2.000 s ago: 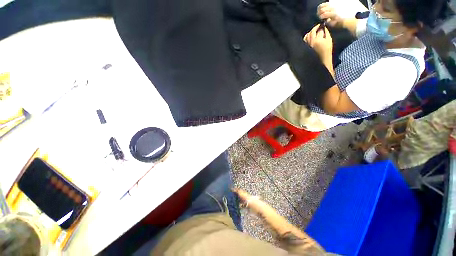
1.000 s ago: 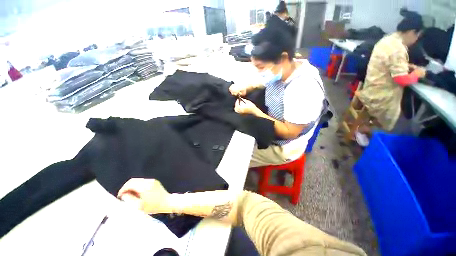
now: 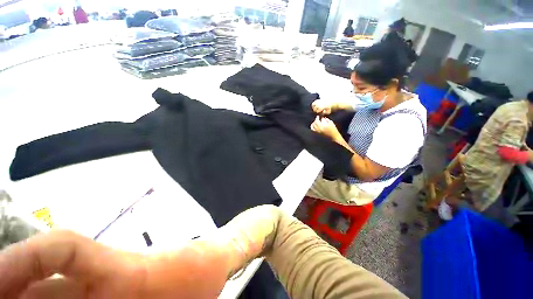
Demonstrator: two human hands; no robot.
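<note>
My right hand (image 3: 123,266) is large and blurred at the lower left, close to the camera. Its fingers are curled and partly cut off by the bottom edge, so I cannot tell if it holds anything. My left hand is not in view. The black coat (image 3: 204,149) lies spread on the white worktable, with one sleeve stretched left and dark buttons at its right. A thin pen (image 3: 124,214) lies beyond my hand. A short black piece (image 3: 147,239) lies right of the pen.
A seated person (image 3: 383,131) in a mask and checked apron handles a second black garment (image 3: 274,93). Bagged garments (image 3: 166,49) are stacked at the back. A blue bin (image 3: 467,257) stands right of a red stool (image 3: 339,225). Another person (image 3: 497,149) stands far right.
The view has lifted from the tabletop. My right arm has come up over the table, and the hand has moved from beside the coat to the lower left, nearer the camera.
</note>
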